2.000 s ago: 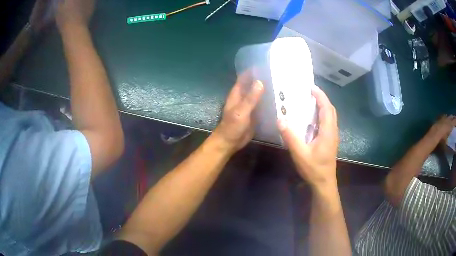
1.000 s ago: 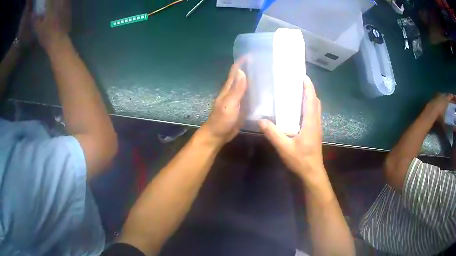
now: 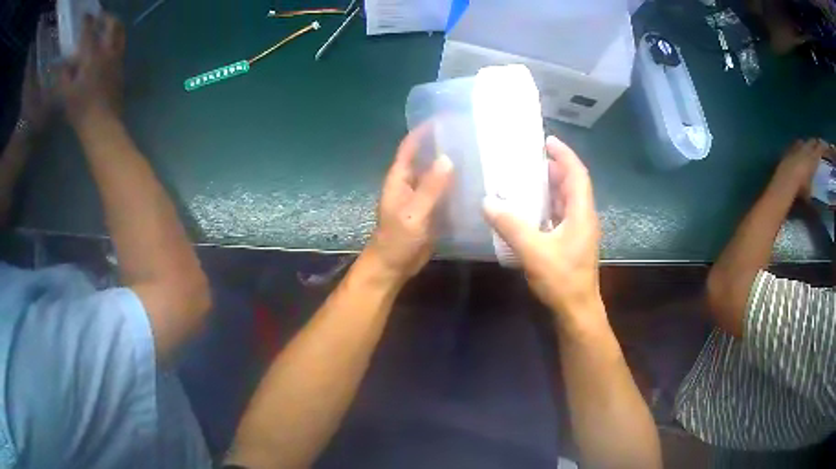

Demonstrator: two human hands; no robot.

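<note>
A finished unit (image 3: 513,137), with a bright white oval face and a translucent milky shell behind it, is held upright between both hands above the table's front edge. My left hand (image 3: 411,206) grips the translucent shell side. My right hand (image 3: 555,220) grips the white side, with the thumb on the white face and the fingers around its right edge. The inside of the shell is too blurred to make out.
A white carton (image 3: 541,69) stands behind the unit. A translucent housing (image 3: 674,105) with a black fan lies right of it. A green LED strip board (image 3: 217,75) lies at the upper left. A person's arm (image 3: 137,201) is at left; another person's arm (image 3: 761,220) is at right.
The unit has turned in the hands: two small dark round spots on its white face, seen two seconds ago, no longer show. The view has shifted. Both hands still hold the unit.
</note>
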